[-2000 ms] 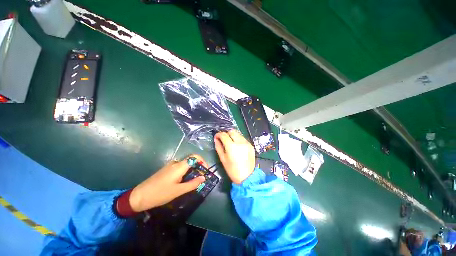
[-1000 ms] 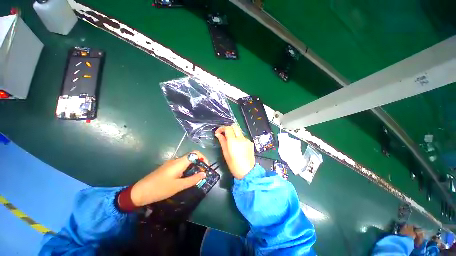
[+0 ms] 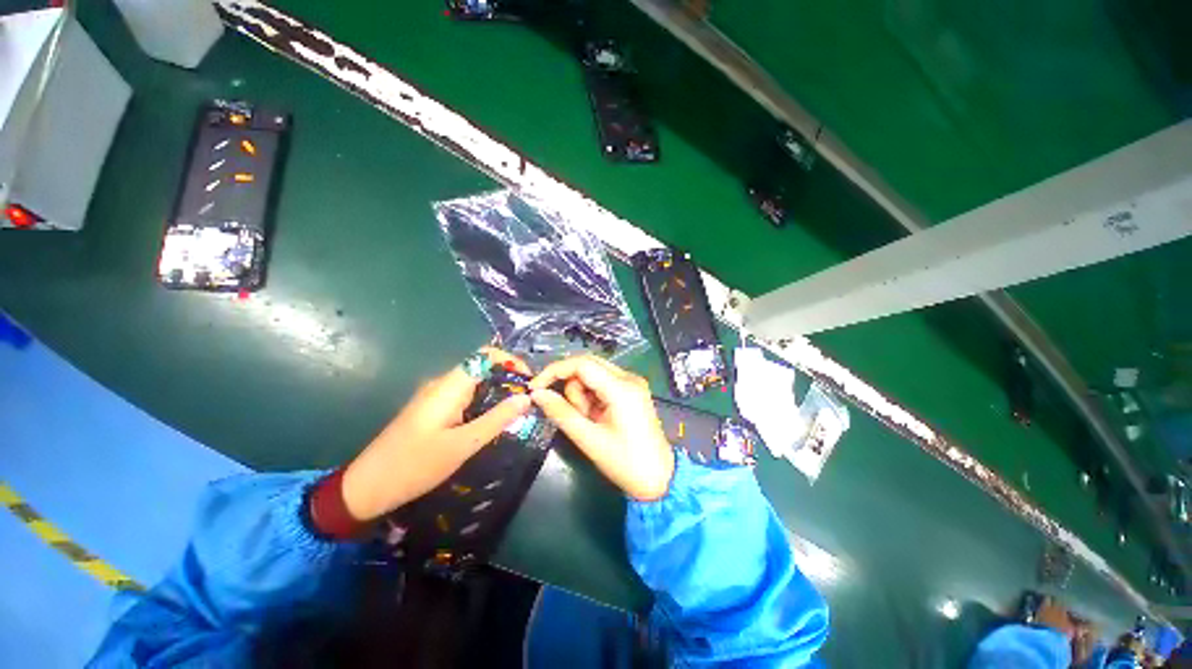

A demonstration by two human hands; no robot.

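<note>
An open phone unit (image 3: pixel 473 503) is held tilted in front of me, its circuit-board end pointing away. My left hand (image 3: pixel 438 431) grips that end, thumb across the board. My right hand (image 3: pixel 604 416) is at the same end, thumb and index finger pinched together at the board beside my left thumb. Whether a small part is between those fingertips is too small to tell. The clear shiny bag with dark contents (image 3: pixel 539 272) lies on the bench just beyond my hands.
Another open phone (image 3: pixel 222 196) lies left. One phone (image 3: pixel 682 320) leans by the rail, another (image 3: pixel 706 434) lies right of my hand. White paper (image 3: pixel 765 392), a small clear bag (image 3: pixel 818 429), white post (image 3: pixel 967 248), white box (image 3: pixel 59 118) and bottle (image 3: pixel 177 26) stand around. Another person's hand (image 3: pixel 1056 614) shows far right.
My right hand has moved from the bag's near edge to the phone's board end. The phone is raised and turned, showing more of its back. Phones on the conveyor have shifted right.
</note>
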